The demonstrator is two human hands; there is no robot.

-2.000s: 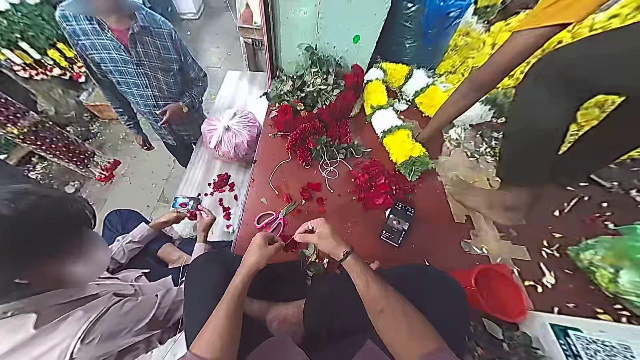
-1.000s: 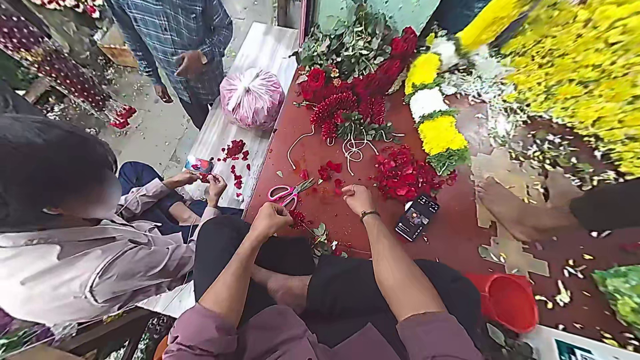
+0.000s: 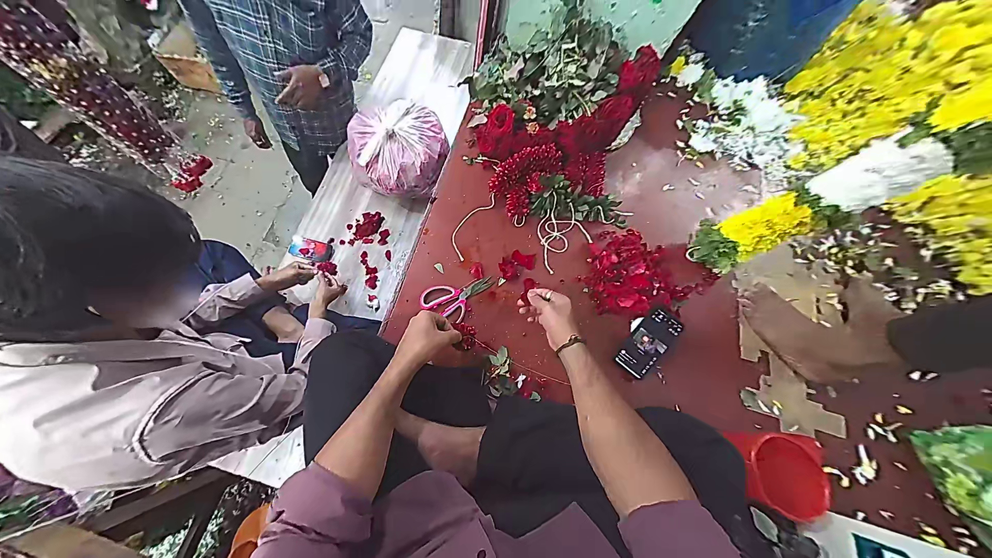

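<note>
My left hand [image 3: 428, 336] is closed on a thin thread, with small red petals [image 3: 465, 335] at its fingertips. The thread runs down to the right across my lap. Above that hand, pink-handled scissors [image 3: 456, 298] lie on the red tabletop. My right hand [image 3: 549, 311] pinches a red petal [image 3: 528, 287] between thumb and fingers. Beyond it lies a pile of loose red petals [image 3: 632, 271], with a phone [image 3: 649, 341] below the pile. Farther up are strung red flower garlands [image 3: 527, 174] with loose string ends [image 3: 559, 232], red roses [image 3: 496, 132] and green leaves [image 3: 542, 74].
At left a seated person [image 3: 155, 372] works red petals with both hands; another person [image 3: 298, 70] stands behind. A plastic bag of pink contents [image 3: 398, 147] rests on the pale bench. Yellow flowers [image 3: 876, 70], a bare foot [image 3: 821, 318] and a red container [image 3: 789, 474] are at right.
My right hand has moved away from my left, and now pinches a petal. The yellow and white garland at the right has been drawn away from beside the red petals. The view has shifted.
</note>
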